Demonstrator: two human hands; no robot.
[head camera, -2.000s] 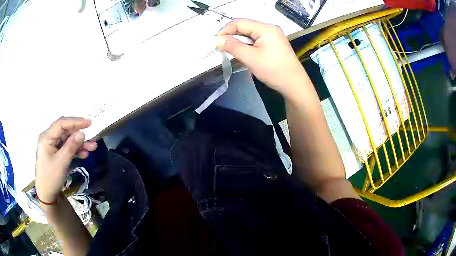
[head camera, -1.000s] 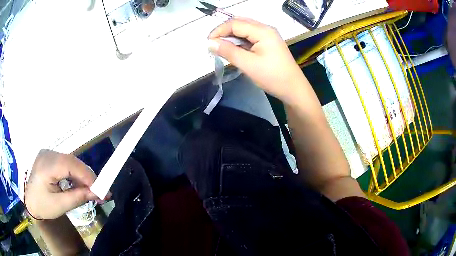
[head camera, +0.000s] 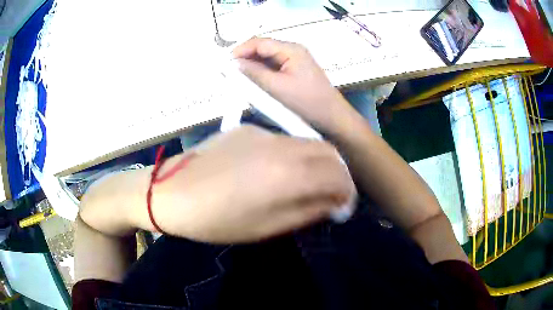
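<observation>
A flat white tape (head camera: 284, 115) runs from the fingertips of my right hand (head camera: 291, 72), over the front edge of the white table, down towards my left hand (head camera: 261, 181). My right hand pinches the upper end. My left hand is blurred, in front of my lap, with its back to the camera; a bit of white shows at its fingertips. A short white length also hangs below my right hand. Part of the tape is hidden behind my left hand.
Thread snips (head camera: 355, 24) and a smartphone (head camera: 452, 31) lie on the white table (head camera: 133, 79). A yellow wire basket (head camera: 485, 175) with a pale packet stands at the right. White thread ends (head camera: 27, 121) hang on blue at the far left. A red item is at the top right.
My left hand has moved from the lower left across to the middle, over my lap, with the tape. My right hand still pinches. The view has shifted left.
</observation>
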